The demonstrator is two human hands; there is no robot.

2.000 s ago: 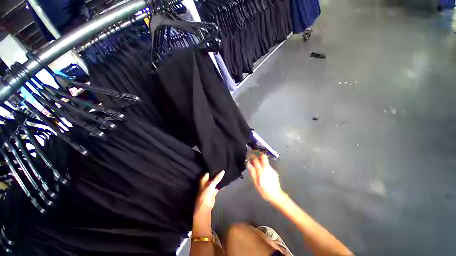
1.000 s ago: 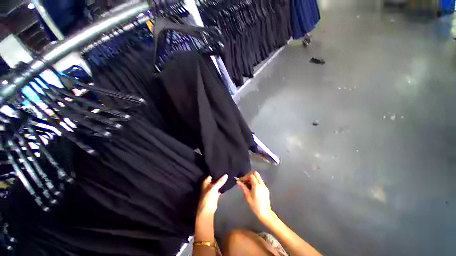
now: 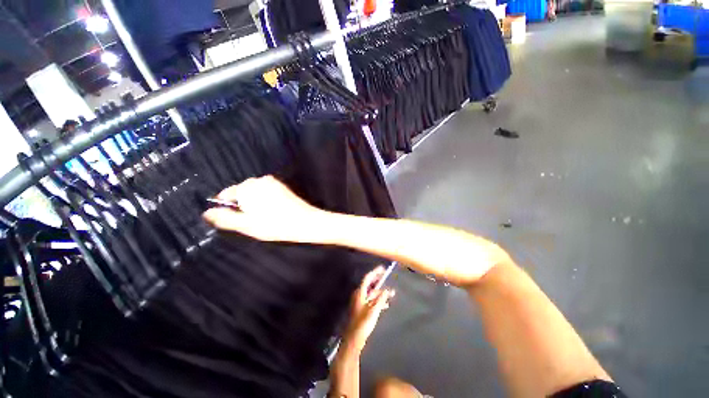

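Observation:
Black garments [image 3: 256, 295] hang in a dense row from black hangers [image 3: 101, 256] on a silver rail. My right hand [image 3: 268, 208] reaches across in front of them, close to the hanger ends, with a small dark, shiny tool, apparently thread snips [image 3: 224, 204], between its fingers. My left hand [image 3: 373, 294] is low at the right lower edge of the garments, fingers curled, beside a white bar. Whether it holds any cloth cannot be told.
The curved metal rail [image 3: 210, 84] crosses the upper left. Another rack of dark garments [image 3: 420, 78] stands behind, with navy ones [image 3: 486, 50] at its end. Grey floor [image 3: 575, 210] lies right, with a small dark scrap [image 3: 506, 133]. Blue containers [image 3: 688, 27] stand far back.
My right hand has left the garment's lower edge and moved up and left across the row. My left hand appears farther right, away from the garment corner. The view has tilted up.

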